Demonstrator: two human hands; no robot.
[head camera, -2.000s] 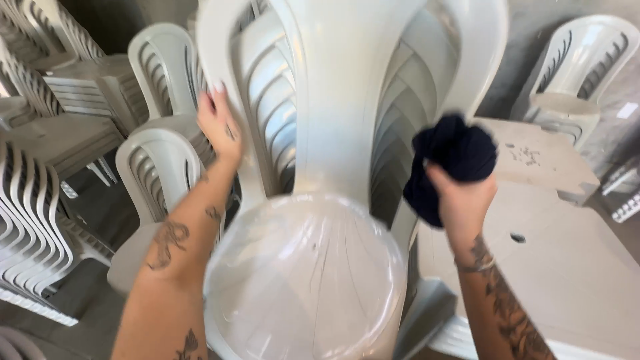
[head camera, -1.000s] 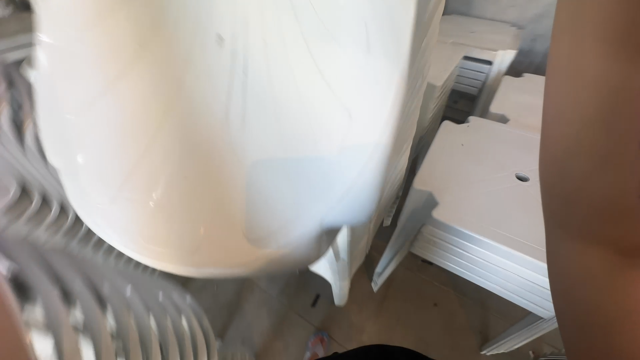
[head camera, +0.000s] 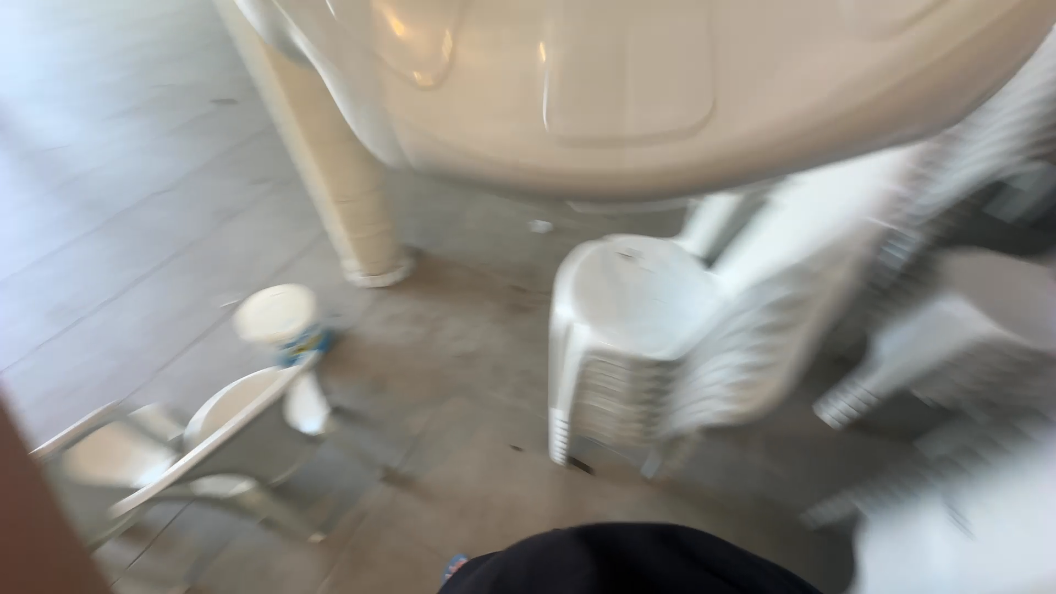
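Neither of my hands shows; only a blurred strip of what looks like my arm runs along the lower left edge. A pale plastic chair seat (head camera: 577, 99) fills the top of the head view, close to the camera and cut off by the frame. Whether a hand holds it is hidden. Below and right of it, a stack of white plastic chairs (head camera: 643, 297) stands on the floor. The dark cloth at the bottom centre is probably my clothing.
A cream post (head camera: 355, 190) rises at upper left. Near it stand a white-lidded container (head camera: 276, 313) and a white plastic armchair (head camera: 231, 412). More stacked chairs (head camera: 982, 305) crowd the right side, blurred. Tiled floor (head camera: 429, 379) lies between them.
Both hands have left the view, the right one last seen with a dark cloth. The view has swung strongly, now showing the post, the container and the armchair.
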